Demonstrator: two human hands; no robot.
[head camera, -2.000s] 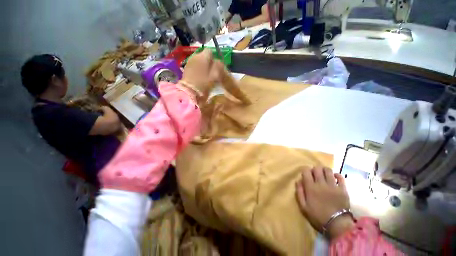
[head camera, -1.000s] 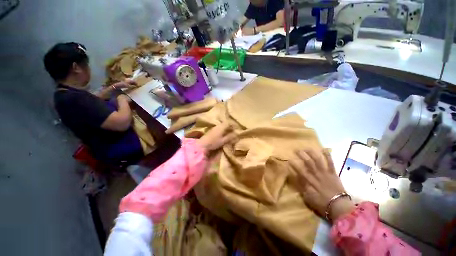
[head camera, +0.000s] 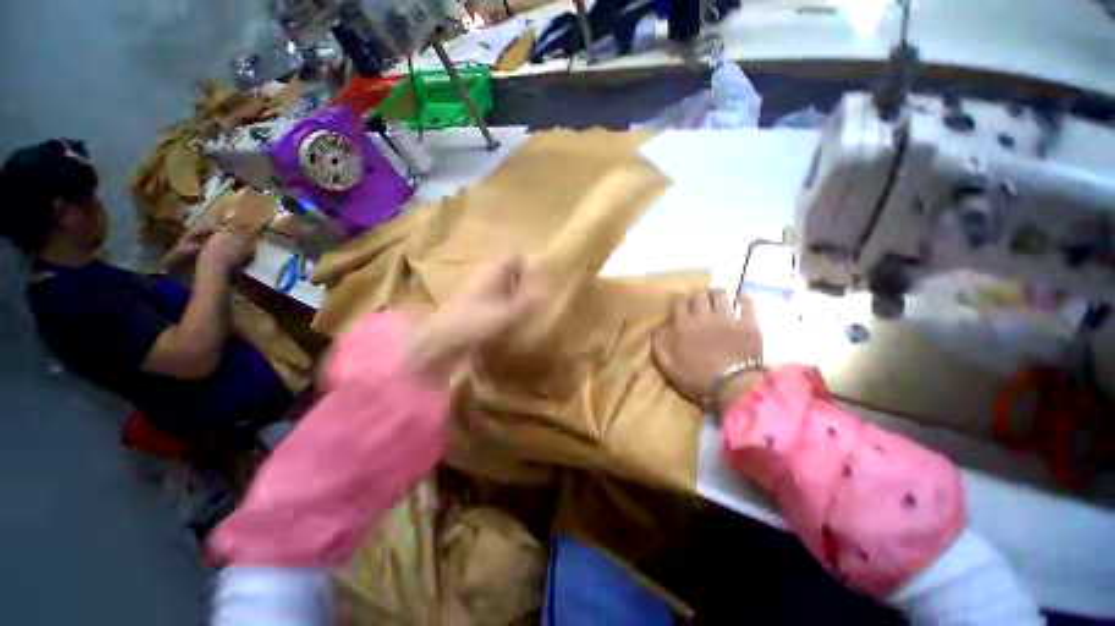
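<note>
Tan cloth (head camera: 587, 379) lies in folds on the white table left of the sewing machine (head camera: 905, 184) and hangs over the front edge. My left hand (head camera: 483, 306) is blurred over the middle of the cloth, with a raised strip of cloth beside it; its grip is not clear. My right hand (head camera: 709, 346) lies flat on the cloth's right part with its fingers a little apart, near the lit needle area. More tan cloth (head camera: 489, 556) is heaped below the table edge.
Orange-red scissors (head camera: 1052, 410) lie right of the needle area. A person (head camera: 135, 306) in dark clothes sits at left beside a purple machine (head camera: 336, 169). A green basket (head camera: 446, 95) and a metal stand are behind. A plastic bag (head camera: 731, 98) is at the table's back edge.
The view has shifted, bringing the machine and scissors further in. The bunched cloth in the middle is flatter, and a strip is raised by my left hand. My right hand still rests on the cloth.
</note>
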